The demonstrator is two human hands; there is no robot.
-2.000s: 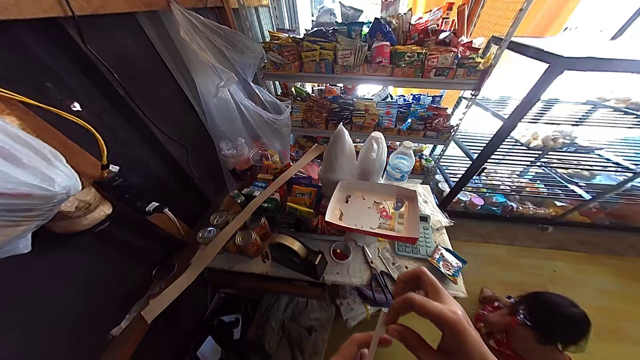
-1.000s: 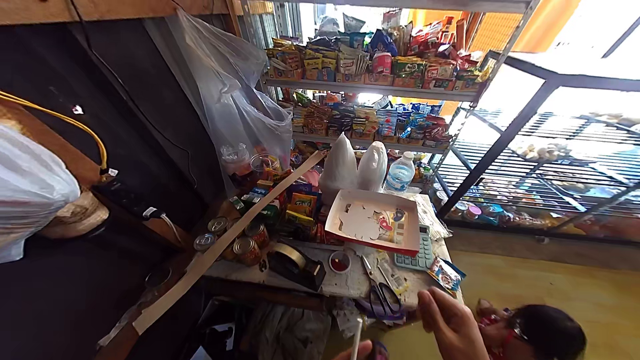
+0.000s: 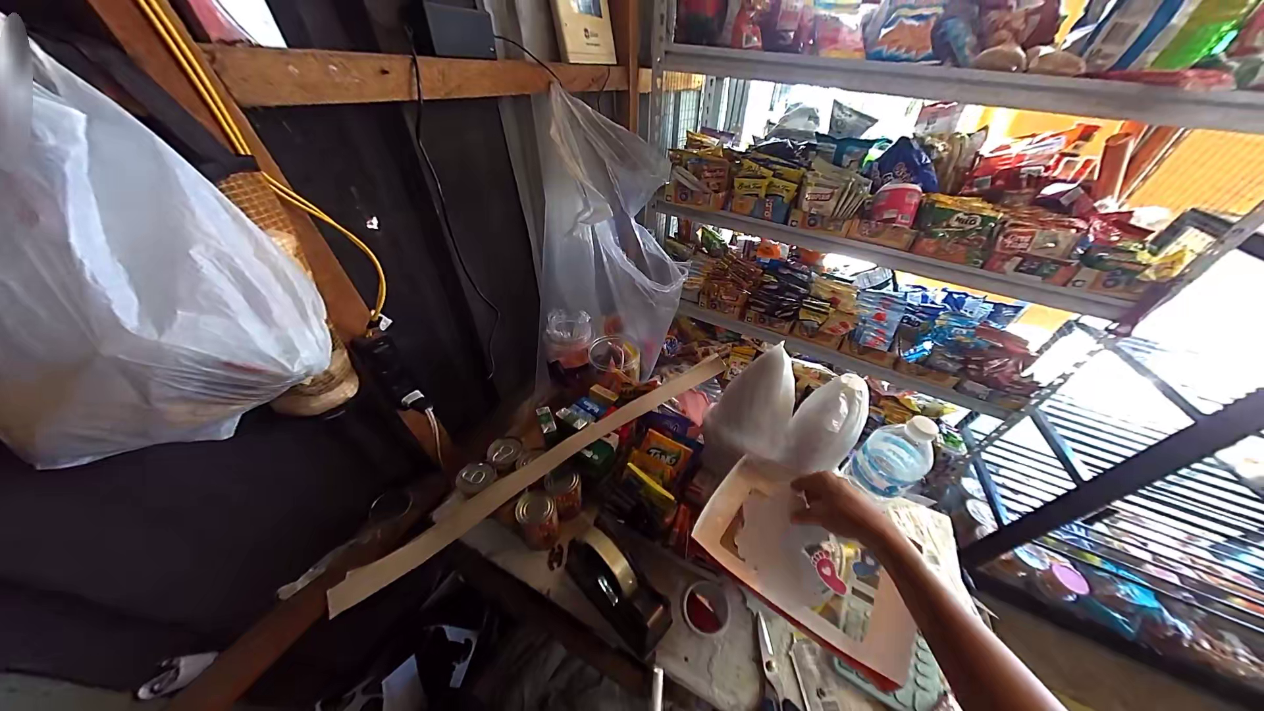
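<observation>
My right hand (image 3: 829,504) reaches over the shallow cardboard box (image 3: 721,504), its fingers curled at the box's far part near the white filled plastic bags (image 3: 829,420); whether it pinches anything is unclear. Inside the box lie whitish paper and printed pieces (image 3: 829,573). A water bottle (image 3: 894,456) stands just right of the hand. Below the box are a tape dispenser (image 3: 617,588), a tape roll (image 3: 705,606), scissors (image 3: 768,657) and part of a green calculator (image 3: 923,676). My left hand is not visible; a thin white stick (image 3: 658,686) shows at the bottom edge.
A long cardboard strip (image 3: 523,479) slants over tin cans (image 3: 538,518) and packets. Shelves of sachets (image 3: 849,242) rise behind. Plastic bags hang at the left (image 3: 148,276) and centre (image 3: 602,227). A power strip (image 3: 388,370) and a metal rack (image 3: 1126,464) flank the table.
My right hand has moved from the near side of the table to over the cardboard box. My left hand has gone out of view. The view has shifted, and the person at lower right no longer shows.
</observation>
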